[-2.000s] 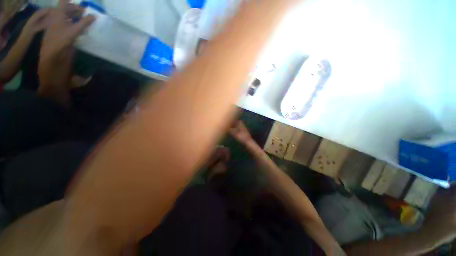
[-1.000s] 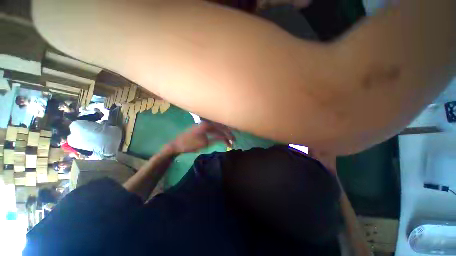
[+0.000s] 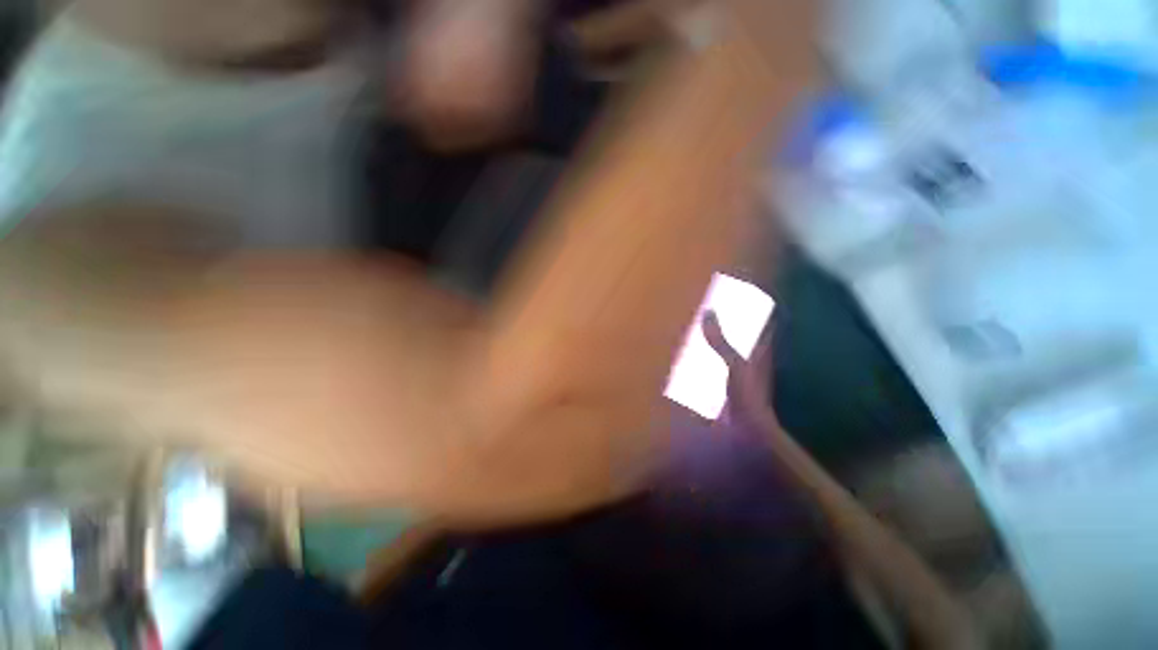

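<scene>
A phone-like slab with a glaring white screen (image 3: 698,371) is near my lap. My right hand (image 3: 749,384) holds it, with the thumb over the screen. Its forearm runs to the lower right. A large blurred bare arm, apparently my left, crosses close to the camera with a bent elbow. My left hand is not visible, beyond the top edge or lost in blur. A blurred whitish oval case part (image 3: 1060,425) lies on the white table (image 3: 1105,559).
A small dark item (image 3: 942,175) and blurred blue items (image 3: 1067,70) are on the table at the upper right. Another person's pale clothing (image 3: 292,165) shows at the upper left. A patch of green floor (image 3: 349,543) shows at the lower left.
The view has swung and blurred strongly. The bright screen, partly hidden a second ago, now shows more fully in my right hand. The large arm's bend has shifted in the picture.
</scene>
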